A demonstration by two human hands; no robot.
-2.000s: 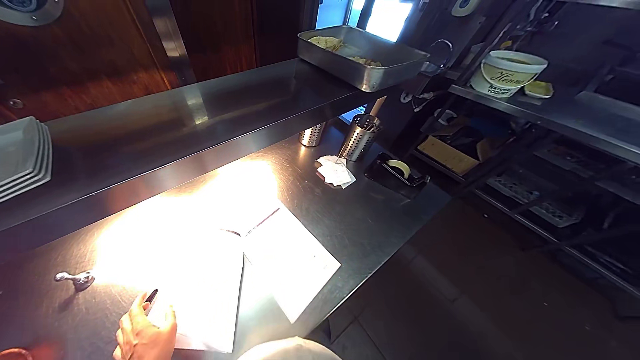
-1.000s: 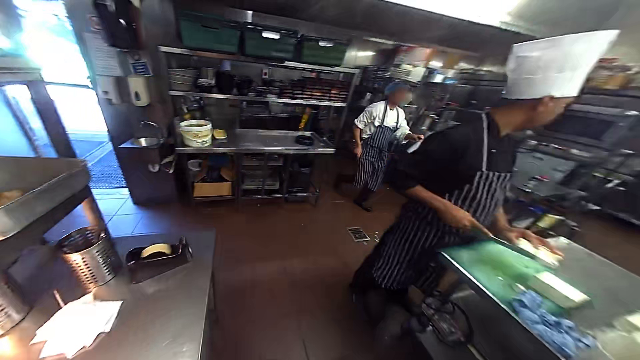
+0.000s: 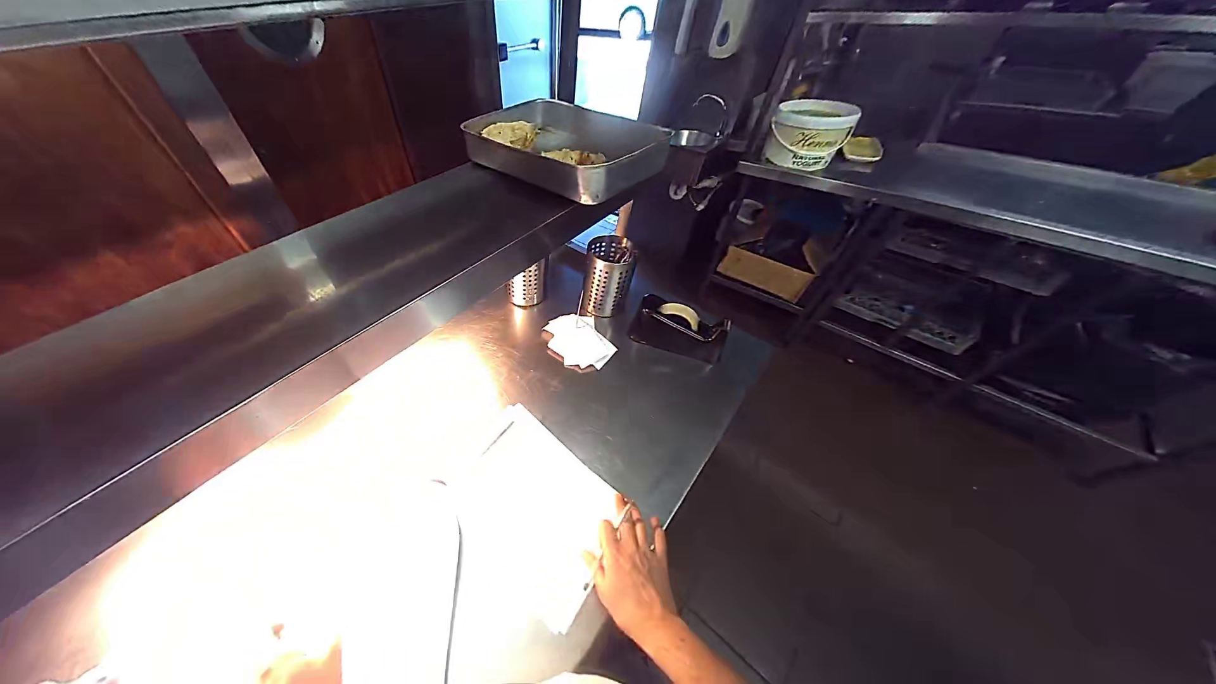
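Note:
A book or pad with white pages (image 3: 541,503) lies spread on the steel counter, its left part washed out by glare. At its right edge is my right hand (image 3: 632,570), back up, with the page's edge between the thumb and fingers. My left hand (image 3: 304,660) shows only partly at the bottom left, bleached by the light; its fingers and anything in them cannot be made out. Beyond the book, small white papers (image 3: 579,342) sit stacked on a thin spike. Behind them stand two perforated steel holders (image 3: 608,277) (image 3: 527,285), near a black tape dispenser (image 3: 679,328).
A raised steel shelf (image 3: 285,275) runs along the counter's far side, with a deep metal pan (image 3: 622,176) of food on it. The counter's right edge drops to the dark floor. Across the floor, a steel table (image 3: 1026,195) holds a white yogurt bucket (image 3: 812,138).
The view swung right to two people in aprons and has come back to the counter. My right hand, not visible two seconds ago, is now at the page's right edge.

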